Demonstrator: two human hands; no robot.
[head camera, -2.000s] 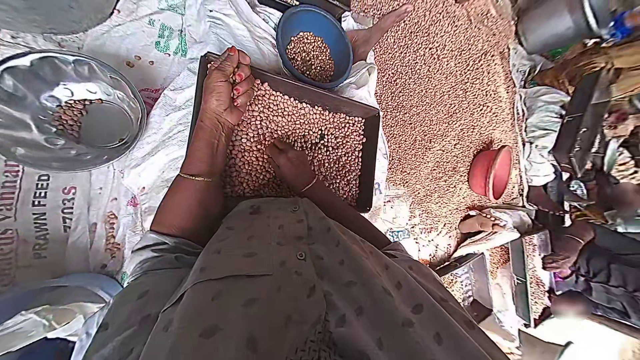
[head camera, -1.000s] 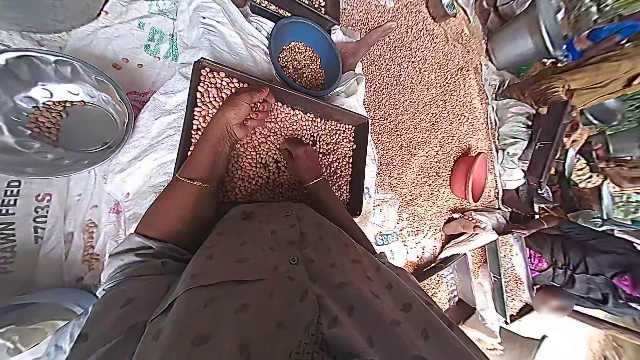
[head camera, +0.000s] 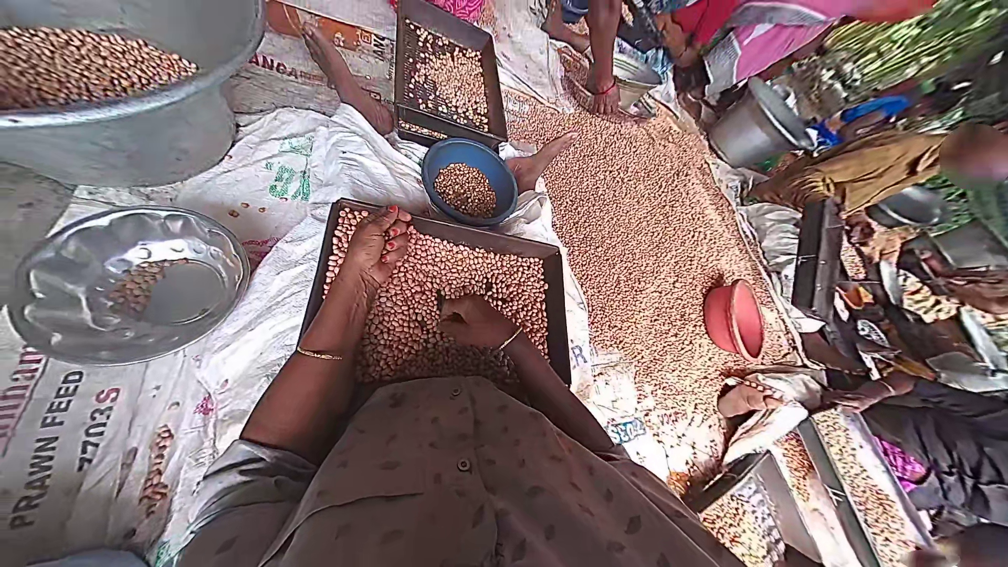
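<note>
A dark rectangular tray (head camera: 561, 331) full of light brown kernels (head camera: 441, 264) lies before me. My left hand (head camera: 379, 246) is over its upper left part, fingers curled, with red nails showing; what lies inside them is hidden. Among the kernels near the middle is my right hand (head camera: 475, 321), fingers bent together. A small dark bit shows at its fingertips; whether it is held is unclear. Just beyond the tray's far edge stands a blue bowl (head camera: 508, 189) with browner kernels. To the left, a shiny metal basin (head camera: 228, 272) has a few kernels in it.
A large metal tub (head camera: 157, 142) of kernels stands upper left. Another dark tray (head camera: 496, 94) lies beyond the blue bowl, near people's bare feet. Kernels cover the ground (head camera: 638, 228) at right, with a red container (head camera: 732, 319) on them. Co-workers and more trays are at far right.
Since one second ago my left hand has moved back toward the tray's far left corner. My right hand stays among the kernels. The view has shifted to show more of the far side.
</note>
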